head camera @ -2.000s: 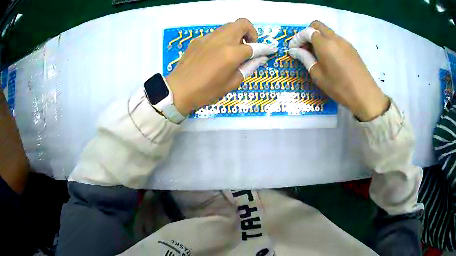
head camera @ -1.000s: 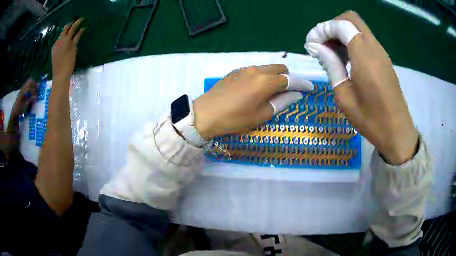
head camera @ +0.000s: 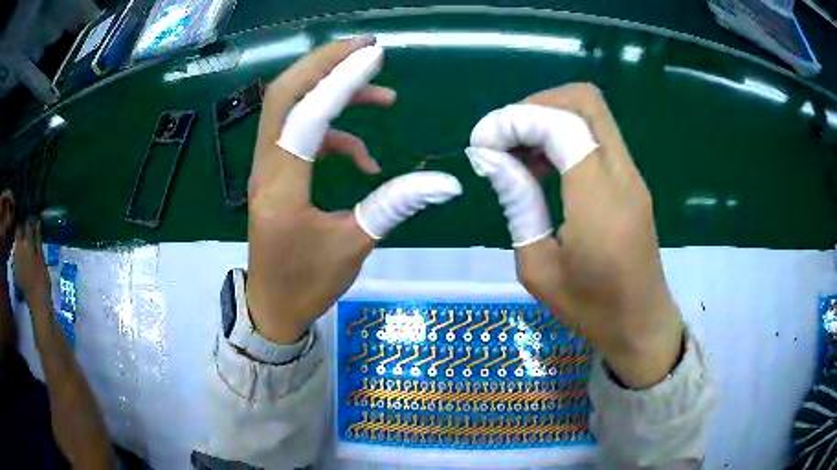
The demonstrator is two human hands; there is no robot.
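Observation:
My right hand (head camera: 597, 202), with white finger cots on thumb and index finger, is pinched shut on a thin dark strip (head camera: 440, 157) above the green bench. The strip's free end points left. My left hand (head camera: 307, 197), also with white finger cots, is open and holds nothing; its thumb tip is just below the strip's free end. The blue flex sheet (head camera: 463, 404), with rows of orange-gold strips and pale dots, lies below my hands on the white mat. My right wrist and sleeve cover part of its right side.
Two black phone middle frames lie on the green bench (head camera: 716, 184) left of my left hand: one further left (head camera: 139, 188), one partly behind the hand (head camera: 220, 151). Clear trays (head camera: 184, 27) stand at the far left edge. Another person's arm (head camera: 55, 340) is at the left.
The view has moved forward over the green bench. My left hand has left the blue sheet and opened beside my right hand, which now shows the thin strip between its fingertips.

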